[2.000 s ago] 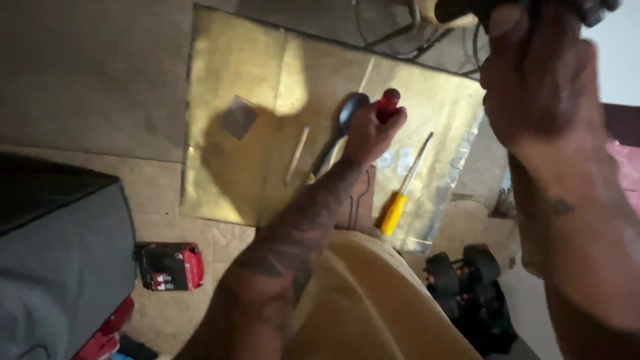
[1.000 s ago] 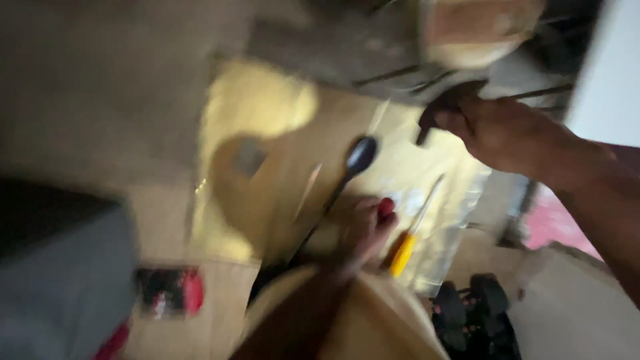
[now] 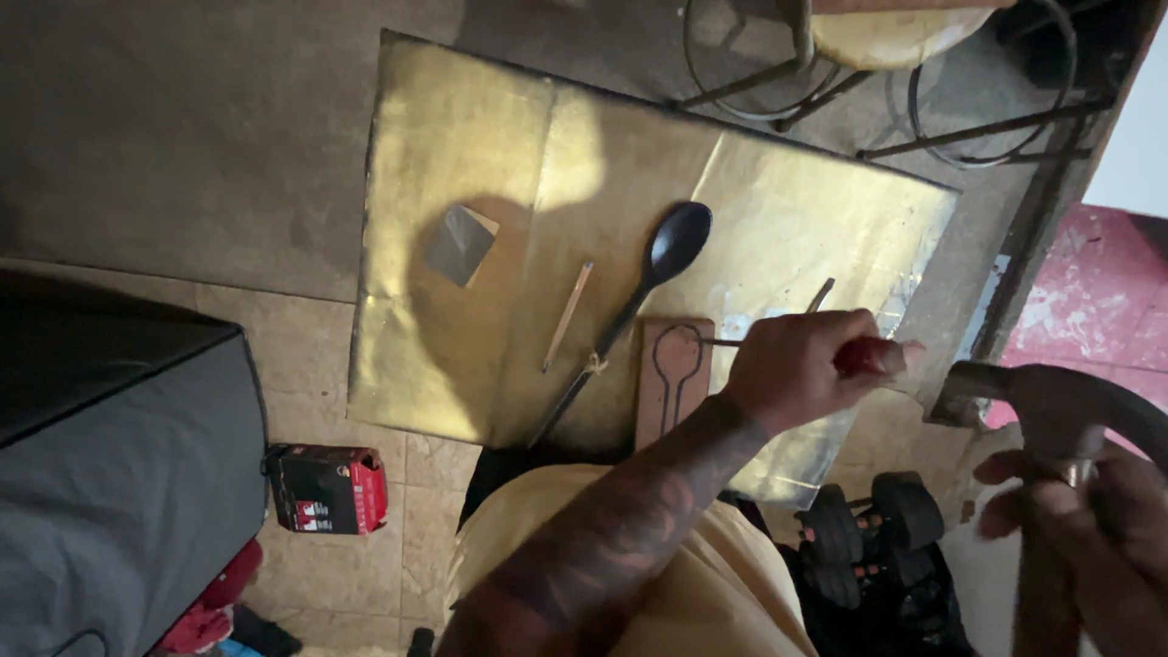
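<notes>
My left hand [image 3: 798,365] is closed around the red handle of a chisel or screwdriver [image 3: 723,342], its shaft reaching the spoon outline drawn on a wooden board [image 3: 651,374]. At the right, my right hand [image 3: 1077,520] grips a claw hammer [image 3: 1063,401], raised beside the red handle and apart from it. Left of the board lies a dark spoon [image 3: 680,242] with twine tied round its handle. A pencil [image 3: 568,318] and grey sandpaper [image 3: 461,245] rest farther left. Another tool's metal shaft [image 3: 824,294] shows beyond my left hand; its handle is hidden.
The gold-coloured sheet [image 3: 456,109] lies under these things. Metal-legged stools [image 3: 894,36] stand beyond it. A black and red box [image 3: 328,488] is on the tiled floor, near a grey covered object [image 3: 137,474]. Dumbbells [image 3: 867,529] lie at the lower right.
My left hand has moved with the red-handled tool, whose shaft now shows at the board. The hammer has moved to the lower right. The yellow handle seen earlier is now hidden.
</notes>
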